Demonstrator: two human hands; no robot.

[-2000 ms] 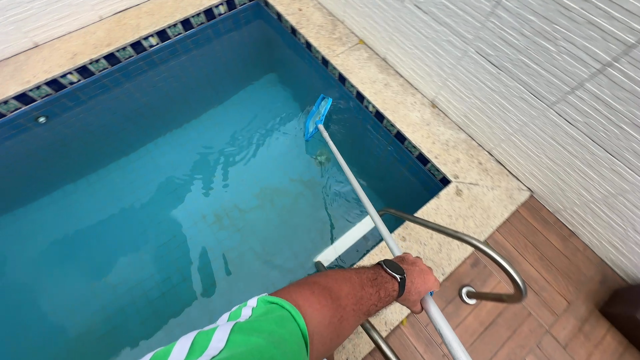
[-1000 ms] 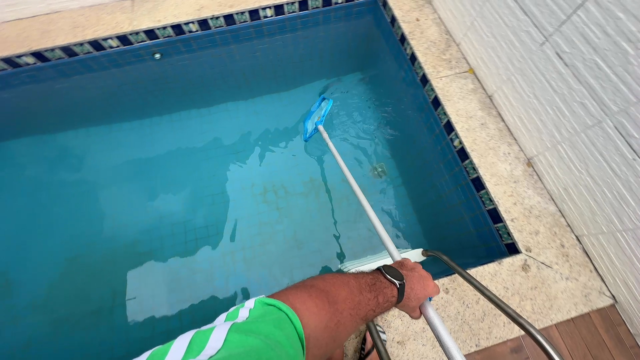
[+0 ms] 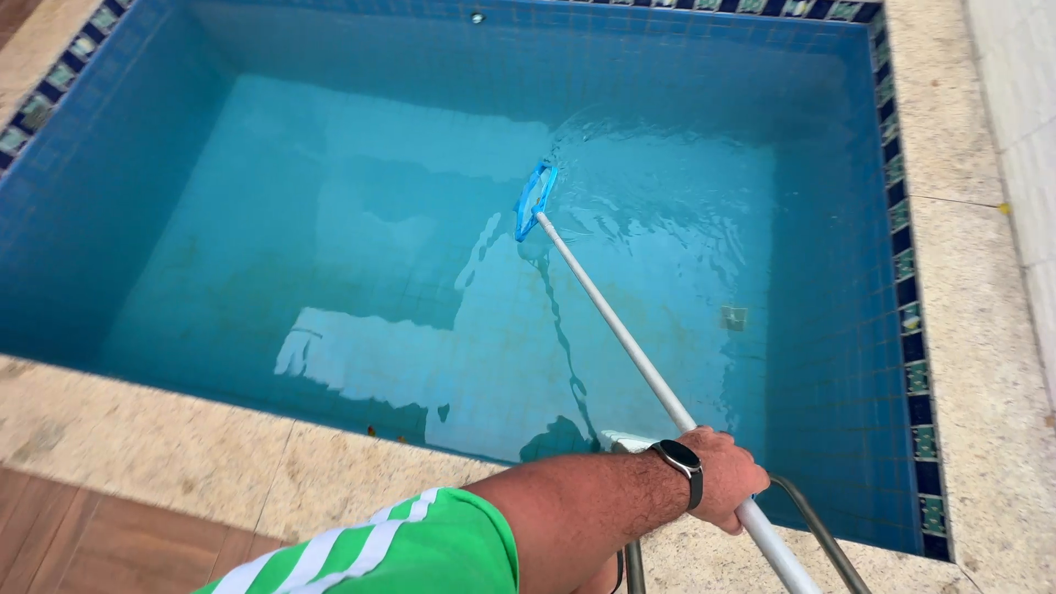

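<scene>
My left hand, with a dark watch on its wrist, is closed around a pale metal pole at the lower right. At the pole's far end a blue-framed pool skimmer net sits tilted at the water surface, near the middle of the swimming pool. Small ripples spread to the right of the net. The near end of the pole runs out of view at the bottom edge. My right hand is not in view.
A metal ladder rail curves beside my left hand, with a white step below. Pale stone coping borders the pool, with wooden decking at lower left. A white wall rises at right.
The net has moved left through the water, away from the pool's right side. My left hand keeps hold of the pole. The view has turned left, showing more of the pool.
</scene>
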